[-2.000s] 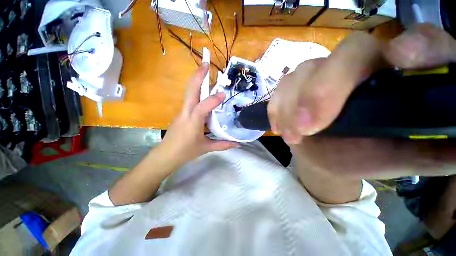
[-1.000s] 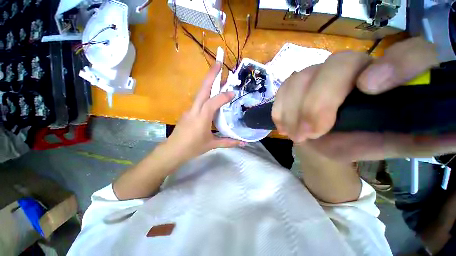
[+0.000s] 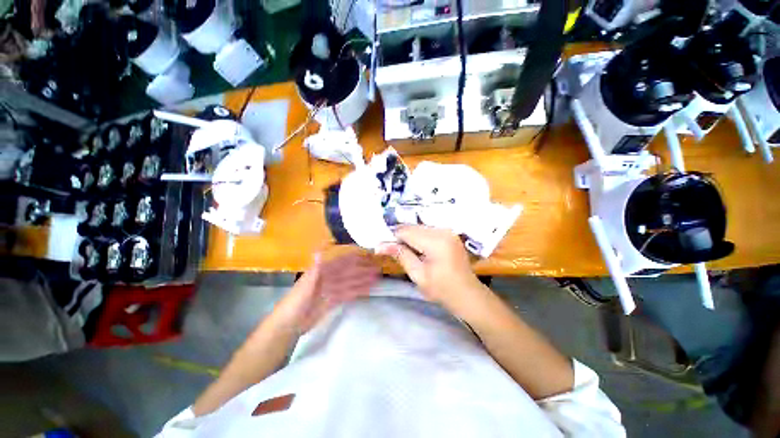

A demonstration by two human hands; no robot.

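Note:
A white camera housing with a black lens ball on its left side lies at the bench front, its inner parts showing. A white back cover with a bracket foot lies against its right side, thin wire leads between them. My right hand has its fingers closed at the housing's lower right edge. My left hand is blurred, just below the housing, apart from it and empty. The black electric screwdriver hangs over the back of the bench, out of my hands.
Another opened camera unit lies left, beside a black parts tray. Screw feeders stand at the back. Several camera units stand on the right, and more at the back left. A red frame is below the tray.
My right hand has let go of the screwdriver and moved to the housing. My left hand has come off it. The housing has turned, and the view has shifted to show more bench.

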